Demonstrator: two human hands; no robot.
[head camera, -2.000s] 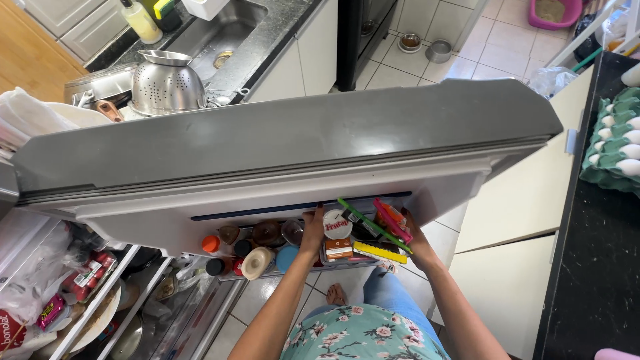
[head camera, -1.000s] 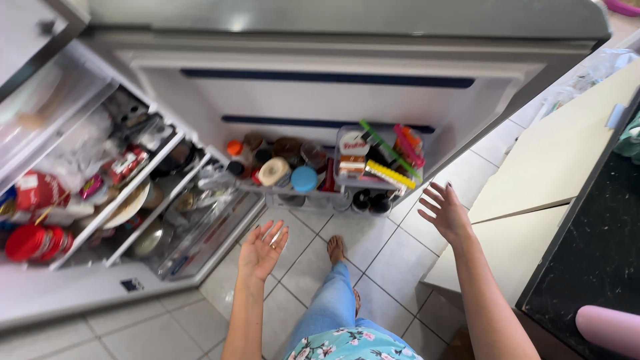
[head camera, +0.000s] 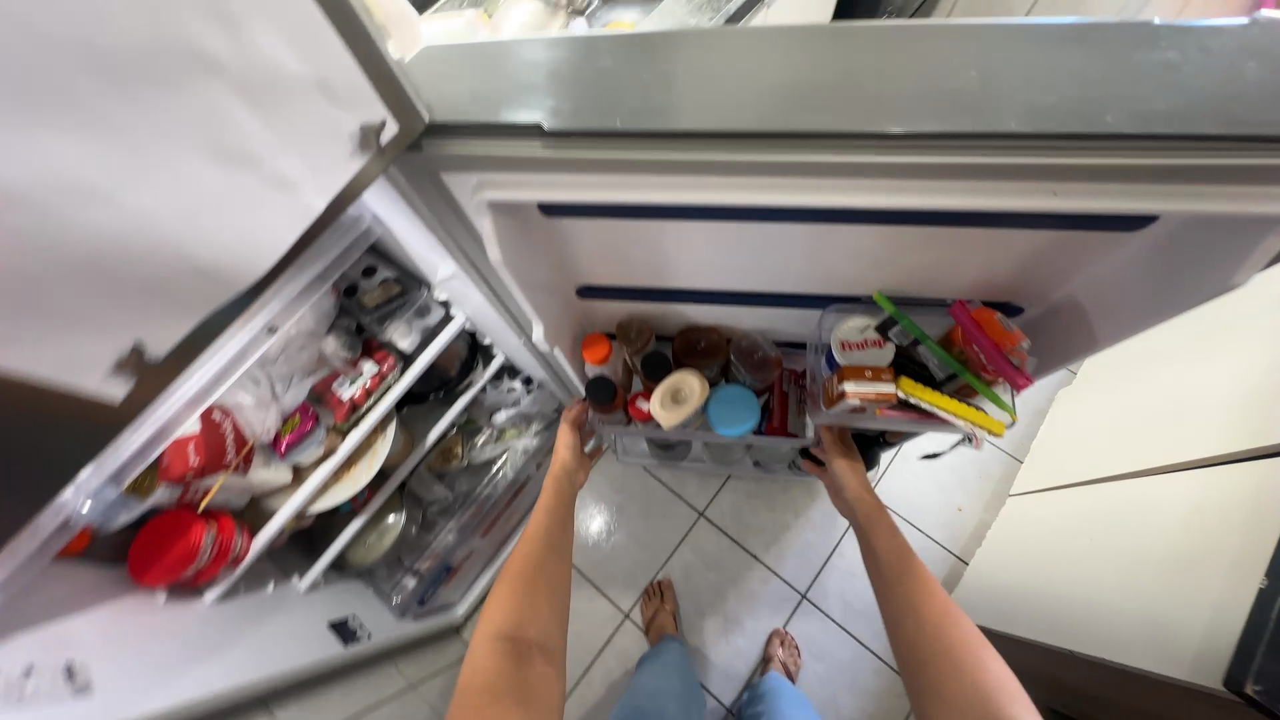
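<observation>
A clear door bin (head camera: 700, 447) full of bottles and jars is on the open fridge door. My left hand (head camera: 574, 445) touches its left end, beside a dark-capped bottle (head camera: 603, 392). At its right part is my right hand (head camera: 838, 465), fingers partly hidden under the edge. Above that hand, a clear plastic container (head camera: 818, 385) holds a white-lidded tub (head camera: 862, 342), a brown carton (head camera: 860, 385) and packets with green (head camera: 940, 352), pink (head camera: 990, 345) and yellow (head camera: 948, 405) clips. A blue-lidded jar (head camera: 733, 410) and a beige-lidded one (head camera: 680, 398) stand between my hands. How firmly either hand grips cannot be told.
On the left the fridge compartment (head camera: 400, 430) shows wire-edged shelves, bags, a plate (head camera: 350, 468) and red-lidded containers (head camera: 185, 547). Another open door (head camera: 180, 180) hangs above it. Pale cabinets (head camera: 1130, 540) stand at the right; my feet are on the tiled floor (head camera: 740, 560).
A second ago both hands were apart from the door, fingers spread; now they are at the lower bin. Two seconds ago they were around the container with the clipped packets. The view has shifted.
</observation>
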